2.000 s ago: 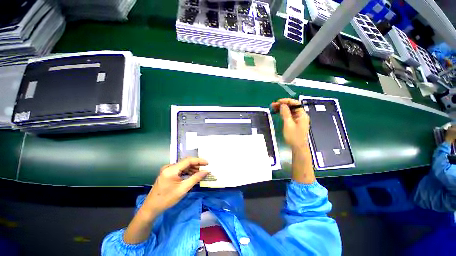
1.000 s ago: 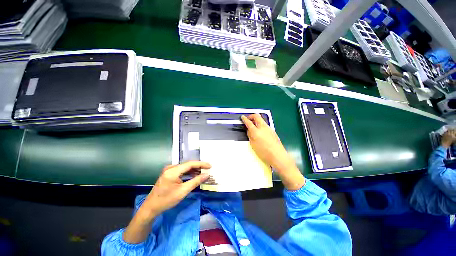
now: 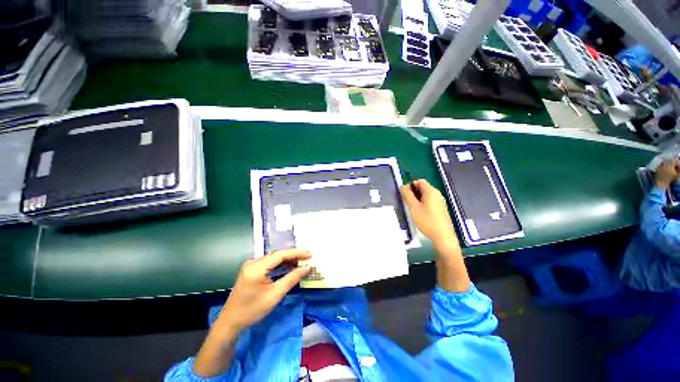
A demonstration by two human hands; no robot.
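A dark tablet back cover [image 3: 320, 192] lies on a white packing sheet in front of me. My left hand [image 3: 262, 287] holds a pale yellow-white release liner [image 3: 354, 248] by its left edge, over the lower part of the cover. Small dark bits show at the liner's lower left corner. My right hand [image 3: 431, 216] is at the cover's right edge. It holds thin dark tweezers [image 3: 410, 181], whose end shows above the fingers. Whether the tweezers hold a piece cannot be told.
A tall stack of covers [image 3: 104, 160] stands at left. Another cover [image 3: 481, 190] lies upright at right. Stacked compartment trays [image 3: 317, 63] and a grey post [image 3: 455, 63] stand beyond the white line. Another person's hand [image 3: 666, 173] is at far right.
My right hand has moved right, from over the cover to its right edge. My left hand still holds the liner at about the same place. The whole view has shifted slightly.
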